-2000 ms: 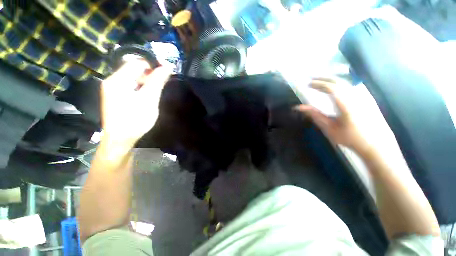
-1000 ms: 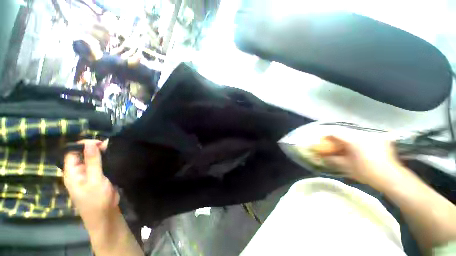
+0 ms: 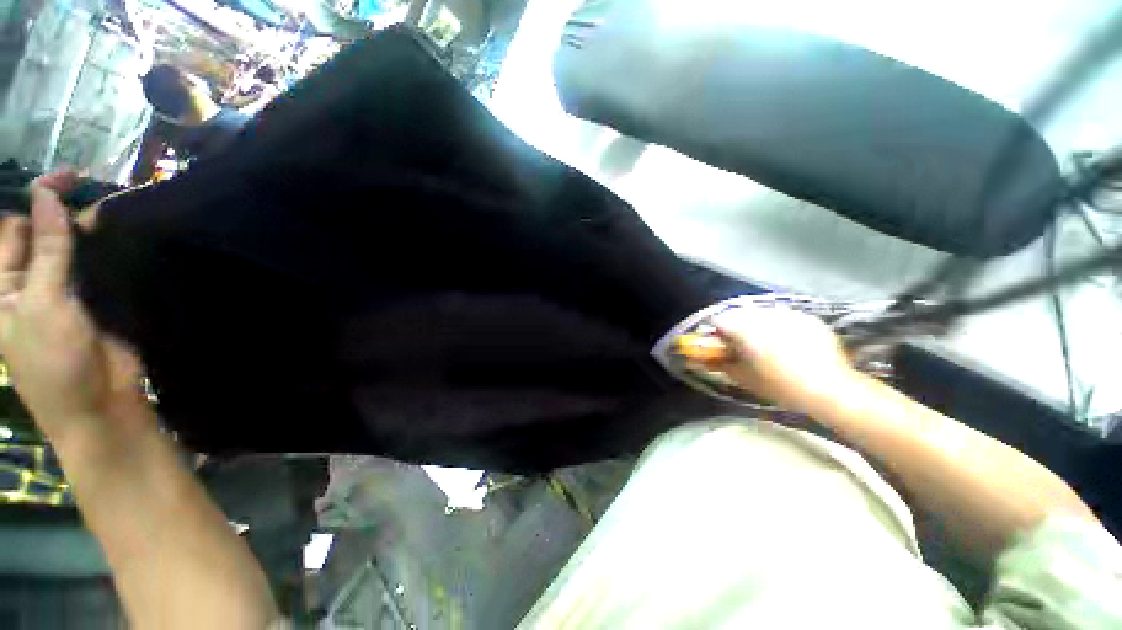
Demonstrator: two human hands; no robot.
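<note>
The black garment (image 3: 369, 271) is spread wide across the middle of the view, its left end raised. My left hand (image 3: 62, 308) grips its left edge at the far left of the view; some fingertips are cut off or hidden. My right hand (image 3: 781, 357) is closed on the orange-brown handle of the steam iron (image 3: 673, 352). The iron's silver pointed tip faces left and lies on the right end of the garment. My hand hides much of the iron's body.
The dark-grey padded board (image 3: 812, 129) lies on the white table (image 3: 689, 197) beyond the iron. Dark hoses cross at the right. A checked garment (image 3: 31, 474) hangs at lower left. A person (image 3: 185, 105) is at upper left.
Two seconds ago my right hand was empty; it now holds the iron. Since one second ago my left hand has moved left and up, stretching the garment out flatter.
</note>
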